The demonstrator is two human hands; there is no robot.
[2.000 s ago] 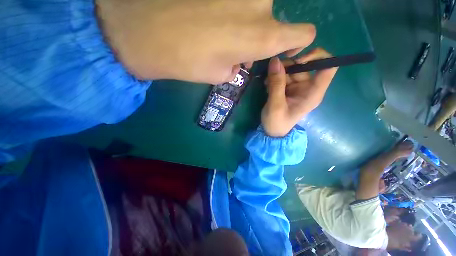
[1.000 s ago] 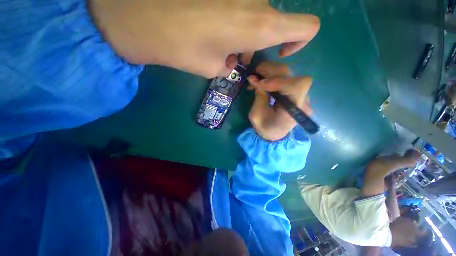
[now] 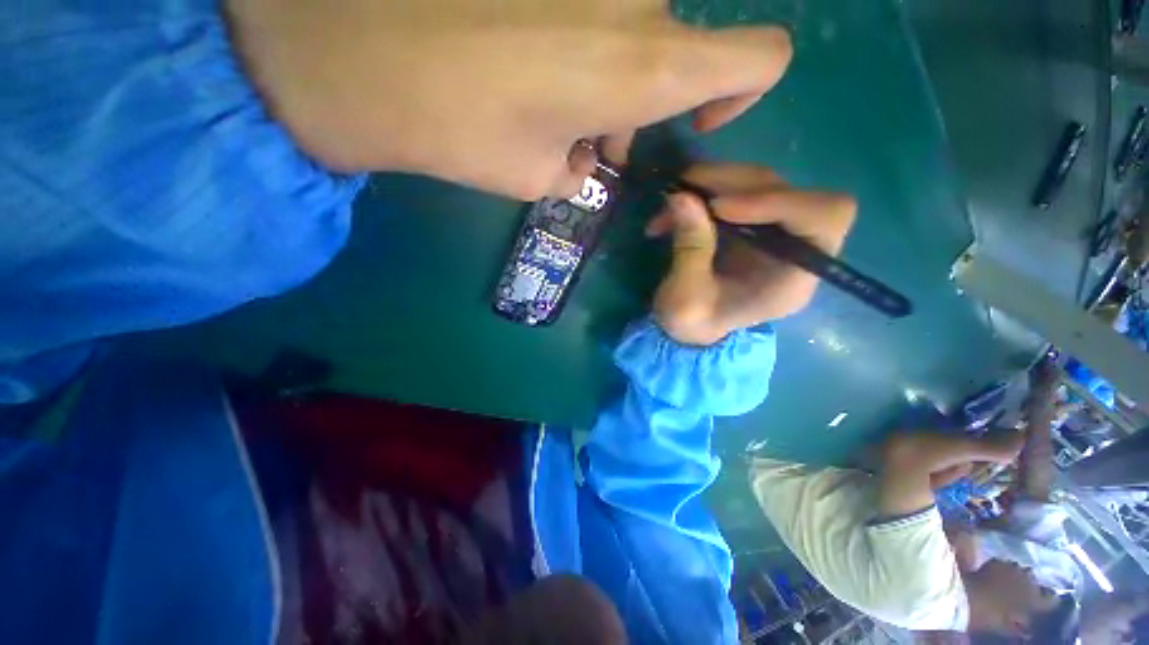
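An open phone unit [image 3: 551, 246] lies on the green bench mat, its patterned board facing up and its top end pointing up and slightly right. My left hand [image 3: 491, 88] reaches in from the left. Its thumb and fingertips grip the phone's top end and partly cover it. My right hand [image 3: 752, 258] holds black tweezers [image 3: 819, 261], whose rear end points down and right. The tips point at the phone's top end, but they are dark, and I cannot tell whether they touch it or hold a part.
A grey rail [image 3: 1052, 321] runs along the right of the green mat [image 3: 416, 347]. Black handsets [image 3: 1062, 164] lie spaced out on the far surface. Another person in a pale shirt [image 3: 869, 542] works at lower right. A small whitish strip [image 3: 838, 418] lies on the mat.
The tweezers' rear end has swung down from pointing right, then slightly back up and right. My right hand moved in towards the phone, then back right. My left hand stays on the phone.
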